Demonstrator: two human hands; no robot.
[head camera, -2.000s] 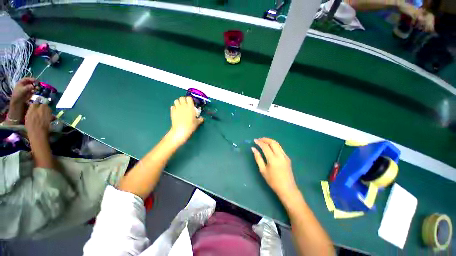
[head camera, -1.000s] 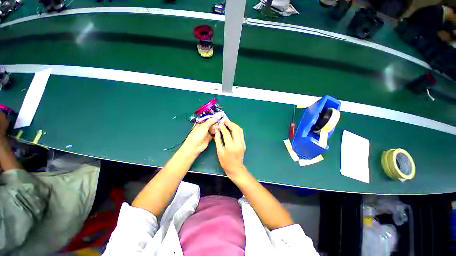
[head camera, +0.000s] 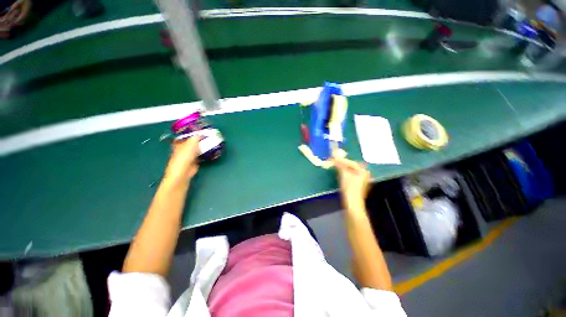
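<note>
My left hand holds the wired unit by its near side on the green bench. The unit lies tilted, its magenta end pointing away from me and its black round end to the right. Thin black wires show to its left. My right hand is at the front end of the blue tape dispenser, fingers pinched at the tape end. The cream tape roll sits in the dispenser. The image is blurred, so the tape between my fingers is hard to make out.
A white sheet lies right of the dispenser, then a spare tape roll. A small red-handled tool lies left of the dispenser. A grey metal post stands behind the unit. Dark bins with plastic bags are below right.
My right hand has left the unit and moved right to the dispenser. My left hand still holds the unit, now turned with its black end showing. The view has swung right.
</note>
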